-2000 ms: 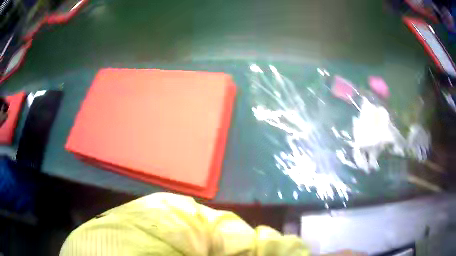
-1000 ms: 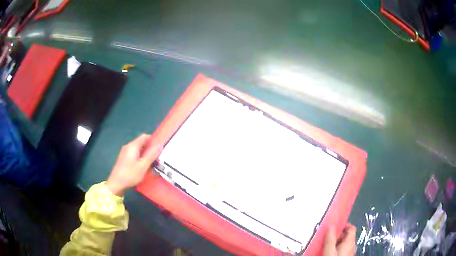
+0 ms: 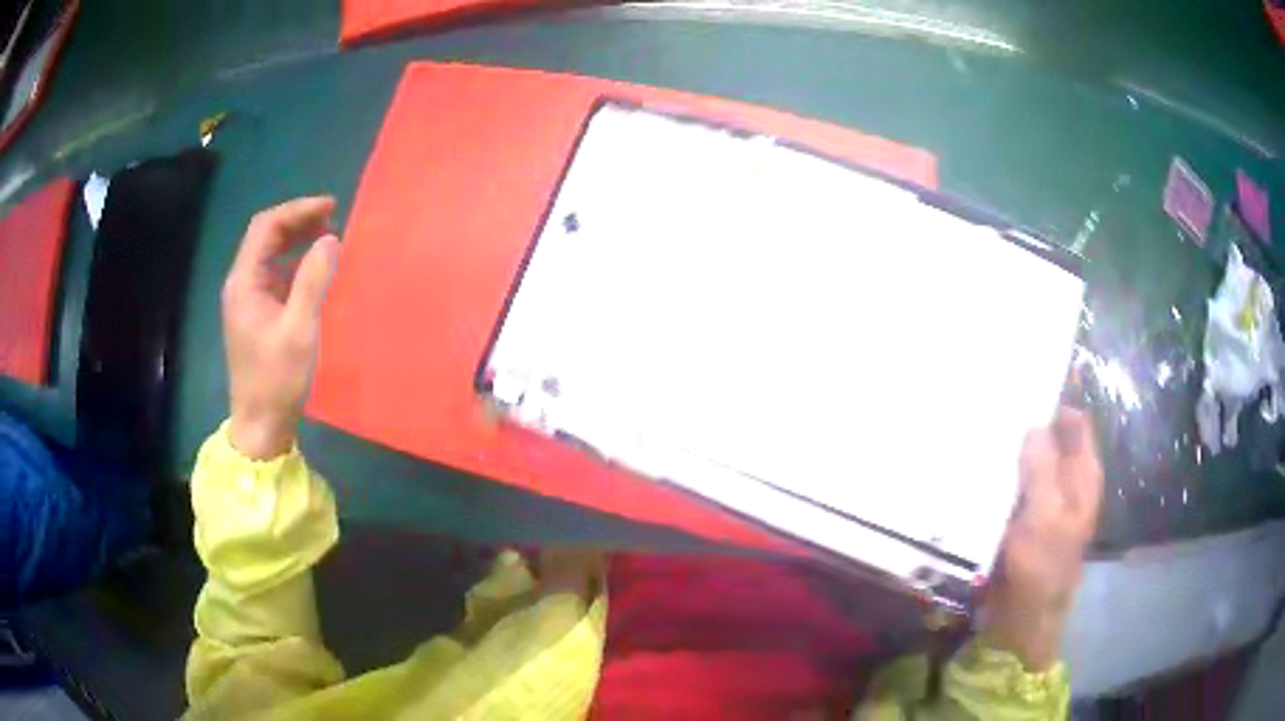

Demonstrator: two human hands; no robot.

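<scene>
A white-faced display panel (image 3: pixel 789 324) with dark edges and a narrow strip along its near long side lies tilted over the right part of an orange-red foam pad (image 3: pixel 437 268). Its right end reaches past the pad. My right hand (image 3: pixel 1050 507) holds the panel at its right short edge; part of the hand is behind the panel edge. My left hand (image 3: pixel 282 317) is off the panel, at the left edge of the pad, with thumb and fingers apart and nothing in it.
A dark panel (image 3: pixel 141 296) and another orange-red pad (image 3: pixel 31 282) lie at left, near a blue sleeve (image 3: pixel 57 493). White slivers (image 3: pixel 1120 380), pink pads (image 3: pixel 1188 200) and a crumpled white heap (image 3: pixel 1243 345) are at right on the green bench (image 3: pixel 1071 85).
The panel has shifted right relative to the pad beneath it. My left hand has let go at the left side. My right hand holds the panel's right edge. Another orange-red pad edge shows at the top.
</scene>
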